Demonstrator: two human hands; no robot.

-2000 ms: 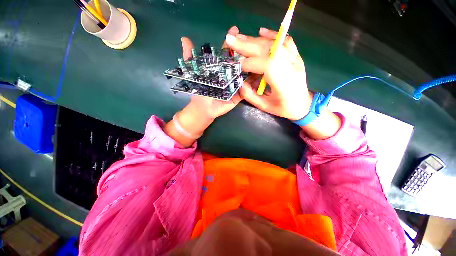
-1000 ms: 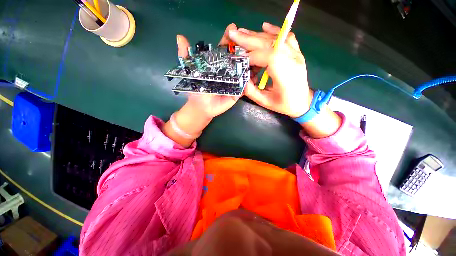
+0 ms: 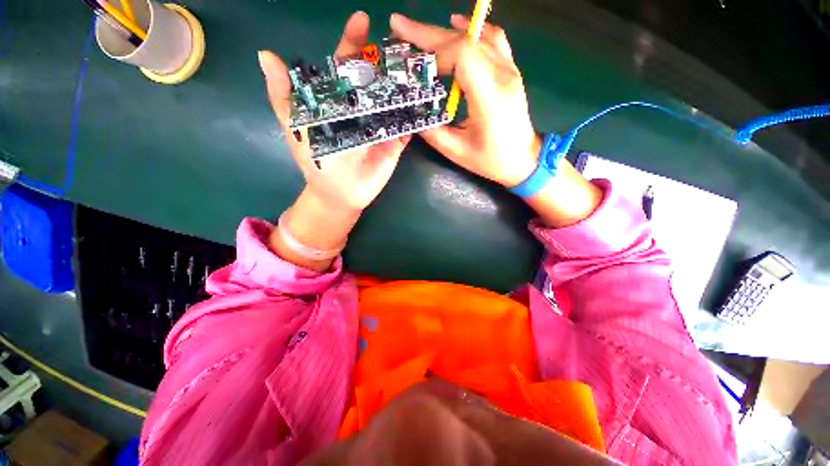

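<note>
Two stacked green circuit boards (image 3: 369, 105) are held above the green mat, seen partly edge-on as two parallel layers, with an orange-red part and a silver block on top. My left hand (image 3: 341, 164) is under and around the boards, its thumb and a finger rising at their left and far sides. My right hand (image 3: 487, 109) holds a slim yellow stick (image 3: 479, 20) upright between its fingers and is at the boards' right end; whether it grips them is hard to tell. A blue wrist strap (image 3: 541, 173) is on the right wrist.
A pen cup (image 3: 155, 45) stands at the far left. A black tray (image 3: 127, 300) lies left of my left arm. White paper (image 3: 692, 214) with a dark pen and a calculator (image 3: 755, 289) are at the right. A blue coiled cord (image 3: 792, 118) runs to the strap. A blue stool (image 3: 36, 238) is at the left edge.
The boards and both hands have shifted left in the picture. The boards have turned, showing their right-end connectors and orange-red part more clearly. My left fingers are more spread around them.
</note>
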